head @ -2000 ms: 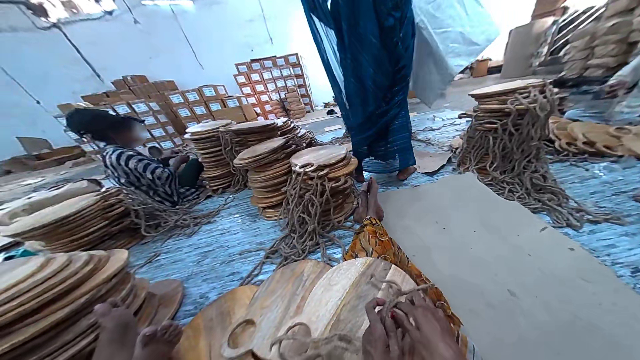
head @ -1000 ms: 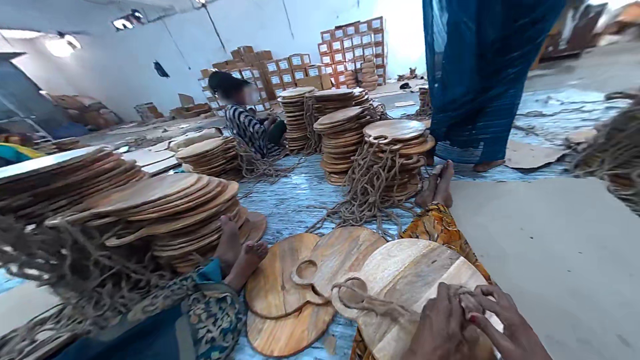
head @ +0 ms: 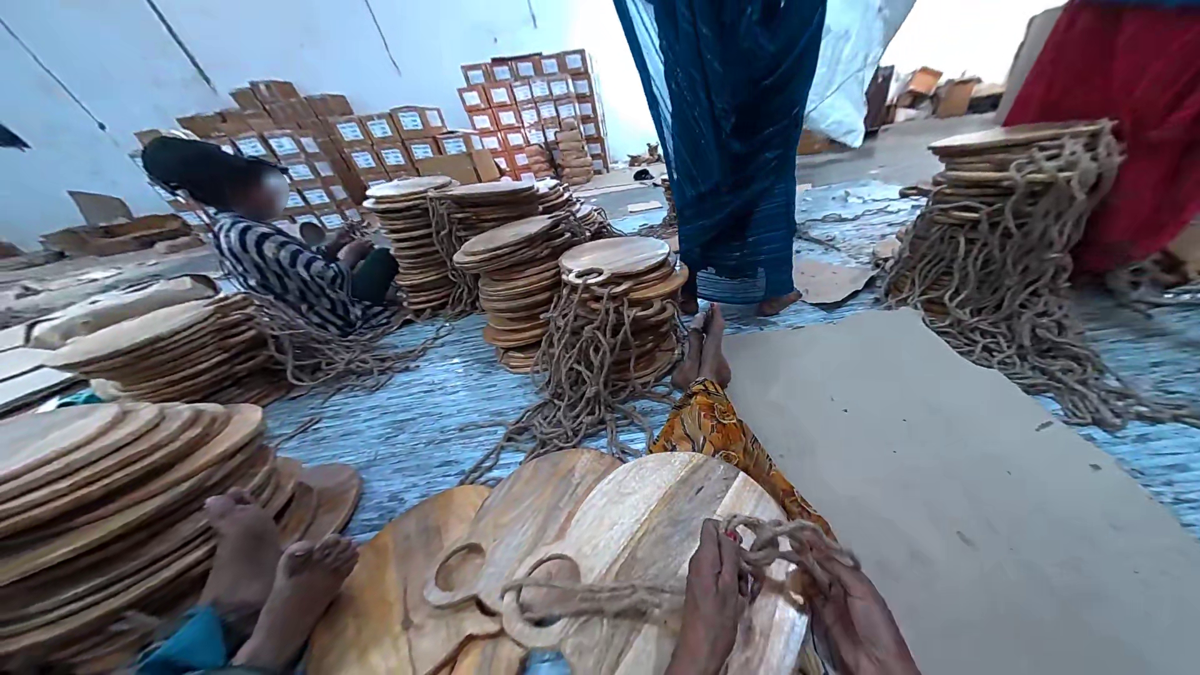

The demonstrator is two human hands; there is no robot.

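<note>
Several round wooden boards with ring-shaped handles overlap in front of me. The topmost board [head: 647, 525] has a jute rope [head: 600, 600] looped through its ring handle and running right across its face. My left hand [head: 717, 595] grips this rope above the board, its fingers bent around the strands. My right hand [head: 853, 600], just to the right, holds the rope's bunched, looped end over the board's right edge. The palms and parts of the rope between the fingers are hidden.
Stacked boards [head: 112, 506] and another person's bare feet [head: 272, 572] are at left. Roped stacks stand ahead [head: 619, 258] and at right [head: 1012, 141]. A cardboard sheet [head: 937, 469] lies at right. A seated person [head: 281, 244] and standing people [head: 741, 141] are beyond.
Both hands have spread slightly apart, and a bunched loop of rope now shows between them. The view has swung left and then back right.
</note>
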